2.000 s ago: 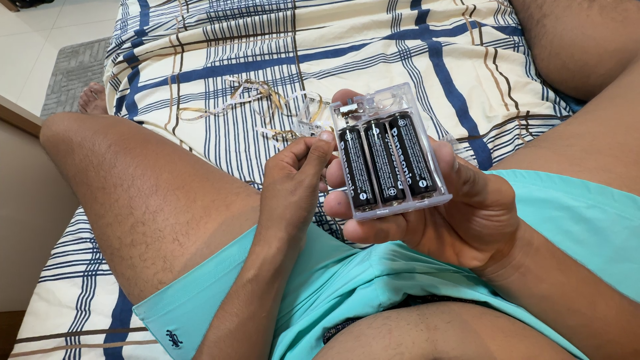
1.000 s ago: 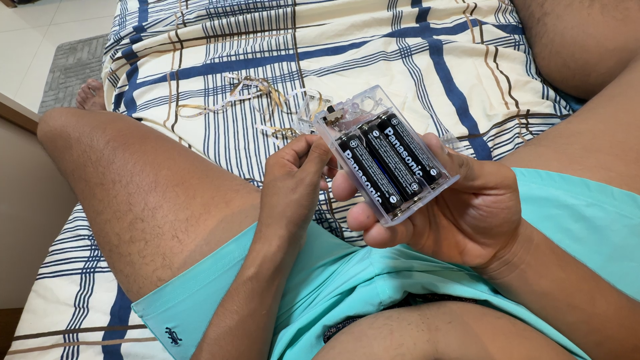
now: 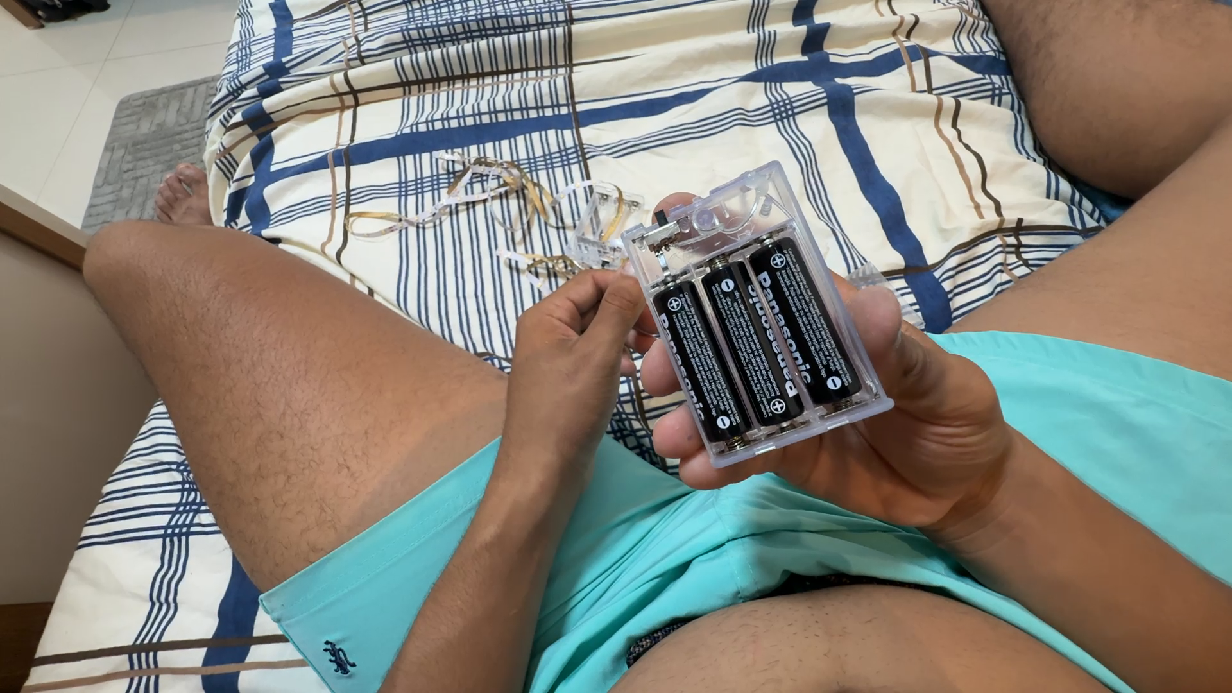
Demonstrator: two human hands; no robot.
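Observation:
My right hand (image 3: 910,423) holds a clear plastic battery box (image 3: 746,443) tilted, its inside facing me. Three black Panasonic batteries (image 3: 751,342) lie side by side in it, and a small switch (image 3: 662,231) sits at its upper left corner. My left hand (image 3: 577,356) is just left of the box, thumb and fingers bent together; whether something thin is between the fingertips is hidden. Beyond the hands, a tangled LED strip (image 3: 491,178) lies on the bedsheet, beside a clear plastic piece (image 3: 606,226) partly behind the box.
The checked bedsheet (image 3: 674,87) covers the bed under my bare legs, and turquoise shorts (image 3: 616,539) are below my hands. A grey mat (image 3: 154,144) lies on the tiled floor at the upper left. A small clear item (image 3: 881,289) shows behind my right hand.
The battery box has turned in my right hand, first tilting to one side and then back part of the way. My left hand has stayed near its left edge.

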